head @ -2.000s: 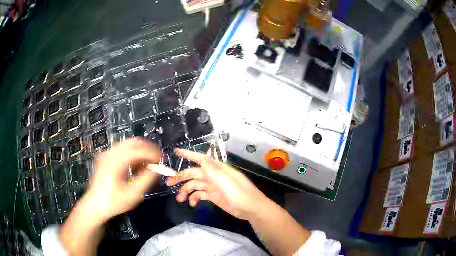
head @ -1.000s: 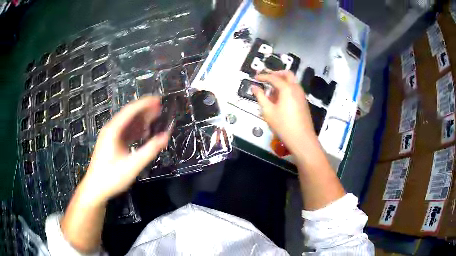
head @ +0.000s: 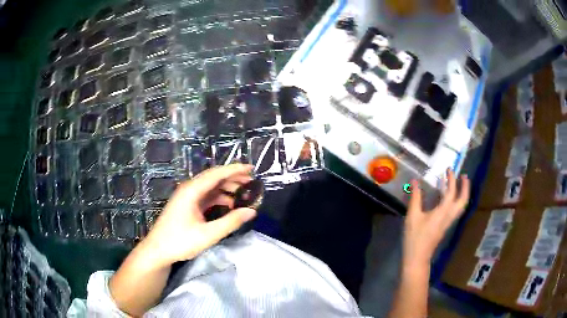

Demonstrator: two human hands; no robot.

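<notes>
My left hand [head: 199,211] holds a small dark part [head: 249,194] between thumb and fingers, in front of the tray's near edge; its details are blurred. My right hand [head: 430,217] holds nothing, its fingers apart, at the near right corner of the white press machine [head: 373,146]. A fingertip is at or beside the green-lit button [head: 408,187]; contact cannot be told. A dark square part [head: 360,87] with a pale centre lies on the machine top, near the black fixture [head: 388,61]. The orange-red knob [head: 382,169] is left of my right hand.
The clear blister tray [head: 124,149] lies left of the machine, many pockets holding dark squares. Its near right pockets show white strips [head: 265,154]. Another clear tray [head: 31,273] is at the lower left. Brown cartons [head: 507,236] with white labels stand at the right. A dark gap lies below the machine.
My right hand has moved from the machine top to its near corner by the green-lit button. My left hand has moved nearer my body and now visibly holds a dark part. The view has shifted.
</notes>
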